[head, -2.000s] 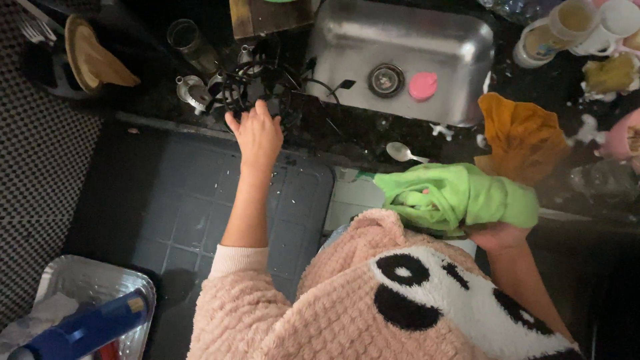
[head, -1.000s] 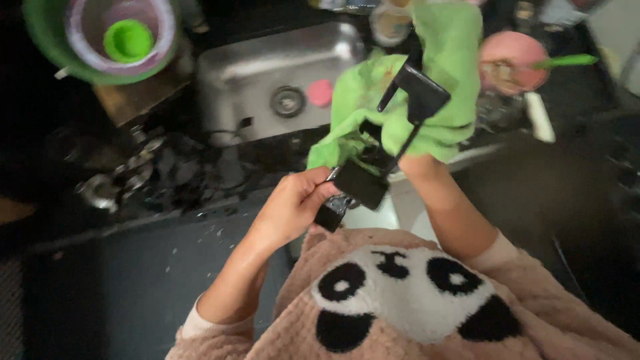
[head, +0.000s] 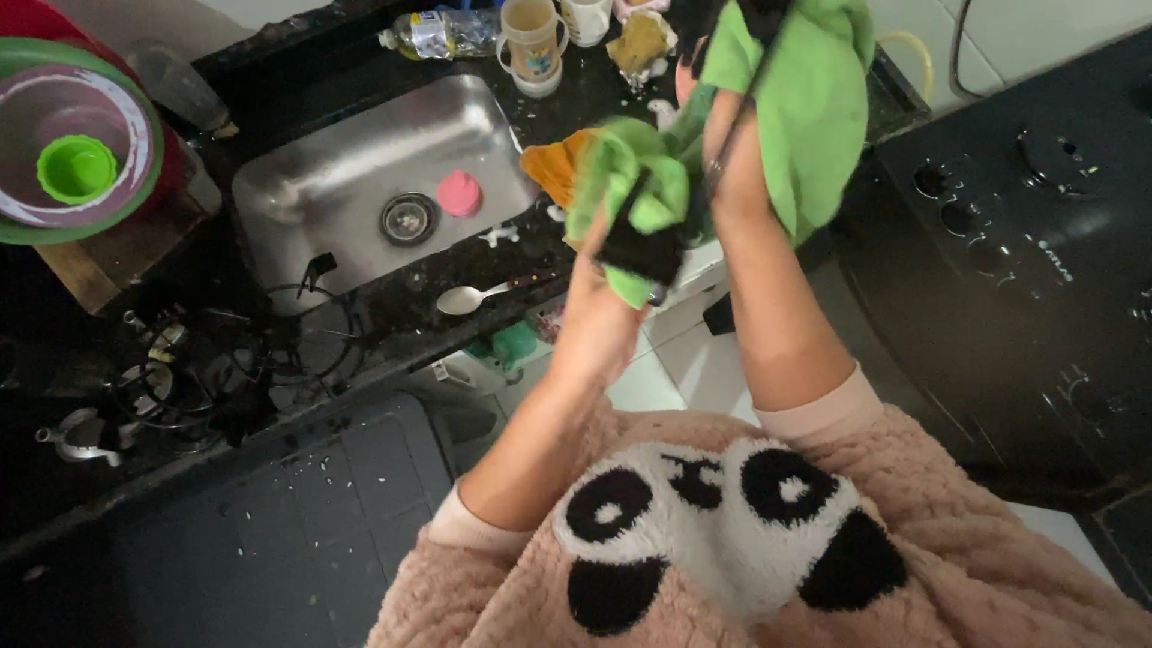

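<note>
Both my hands are raised over the counter's front edge, around a green cloth point(head: 814, 117) and a black metal piece point(head: 643, 238), probably a stove pan support, blurred by motion. My left hand point(head: 598, 301) grips the near end of the black piece through a bunched part of the cloth. My right hand point(head: 738, 166) is higher up, largely wrapped by the cloth, with a thin black bar of the piece passing in front of it; its fingers are hidden. More black pan supports point(head: 297, 333) lie on the counter at the left, beside metal burner parts point(head: 85, 436).
A steel sink point(head: 333, 171) holds a pink sponge-like piece point(head: 459, 193). A spoon point(head: 461, 300) rests on the counter edge. Behind stand a plastic bottle point(head: 445, 34) and a cup point(head: 531, 45). A black stovetop point(head: 999, 270) is at right, nested bowls point(head: 76, 169) at left.
My left hand left the pile of black supports at the left and now holds one with the cloth. Since a second ago, both hands and the black piece have shifted. The view has turned.
</note>
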